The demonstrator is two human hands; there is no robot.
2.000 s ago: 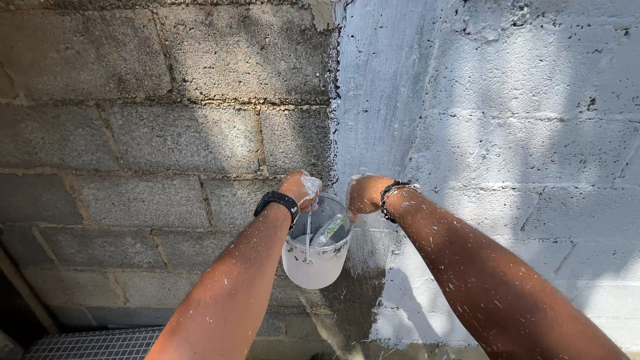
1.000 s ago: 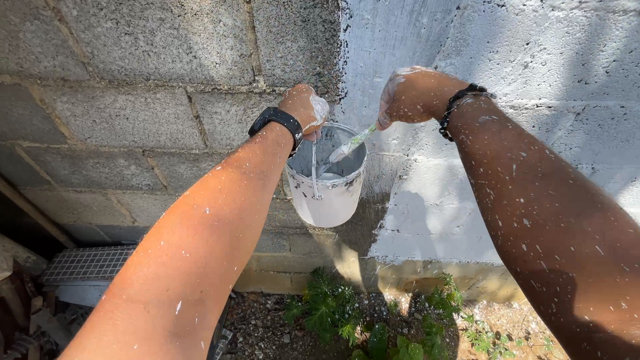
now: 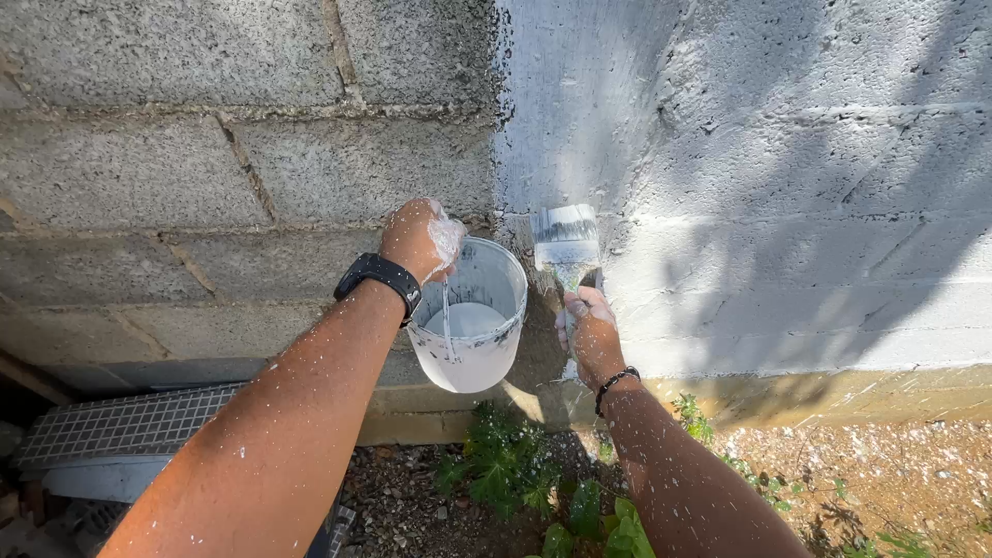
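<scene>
My left hand (image 3: 425,239), smeared with white paint and with a black watch at the wrist, grips the wire handle of a plastic bucket (image 3: 473,360). White paint (image 3: 465,319) lies in the bucket. Just right of the bucket, my right hand (image 3: 590,332) is closed on the handle of a wide paintbrush (image 3: 567,236), bristles upward and coated white. The brush is at the lower part of the white-painted strip (image 3: 577,101) of the wall; whether the bristles touch it I cannot tell. Left of that strip stand bare concrete blocks (image 3: 372,167).
White paint covers the block wall (image 3: 775,256) on the right, above an unpainted base ledge (image 3: 814,391). Green plants (image 3: 496,465) grow on gravelly ground under the bucket. At the lower left lies a tiled slab (image 3: 128,422) among rubble.
The brush was in the bucket one second ago; it is now out, with its bristles up beside the wall. My right hand has moved down relative to the bucket.
</scene>
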